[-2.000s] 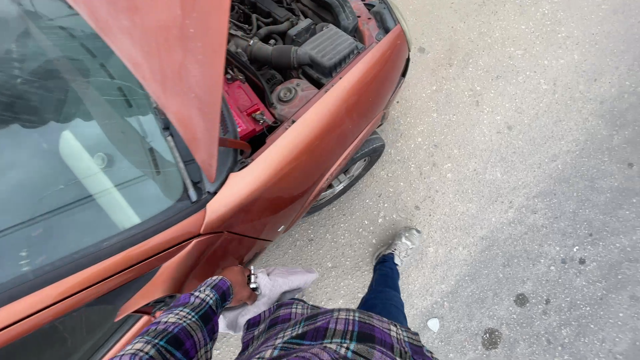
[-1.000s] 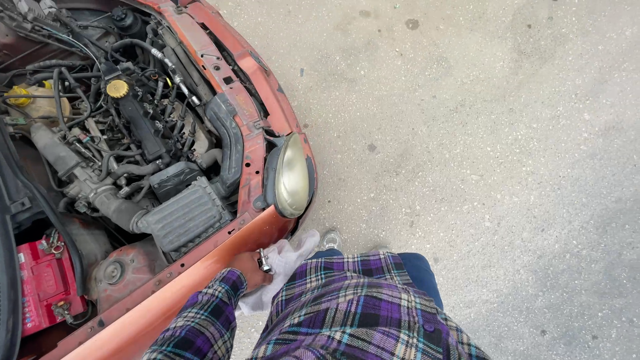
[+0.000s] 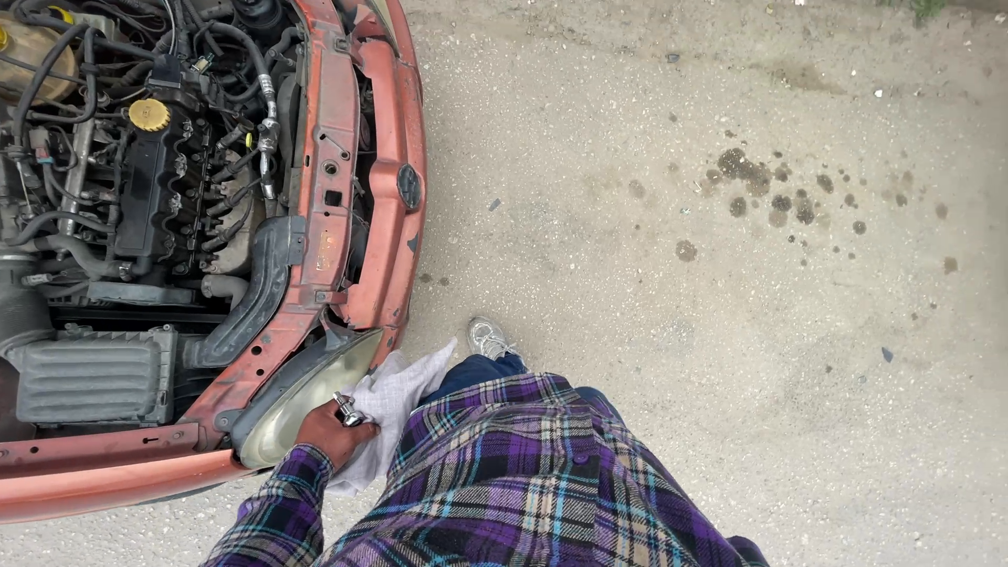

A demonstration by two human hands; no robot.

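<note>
My left hand (image 3: pixel 335 435) is closed around a small chrome metal tool (image 3: pixel 348 410), whose exact kind I cannot tell, and a pale grey cloth (image 3: pixel 398 402) that hangs beside my shirt. Just behind the hand lies the cloudy headlight (image 3: pixel 311 398) of an orange-red car. The car's engine bay is exposed, showing a black engine cover (image 3: pixel 150 189) with a yellow oil filler cap (image 3: pixel 150 115) and a ribbed air filter box (image 3: pixel 94 378). My right hand is out of view.
The front bumper (image 3: pixel 398 236) curves along the car's nose, close to my shoe (image 3: pixel 490 339). Pale, rough pavement (image 3: pixel 630 276) bears several dark stains (image 3: pixel 748 173). A fender (image 3: pixel 118 480) edges the engine bay at the lower left.
The view has moved forward along the car to its nose. My left hand, beside the door two seconds ago, is now at the headlight, with the tool and cloth still in it.
</note>
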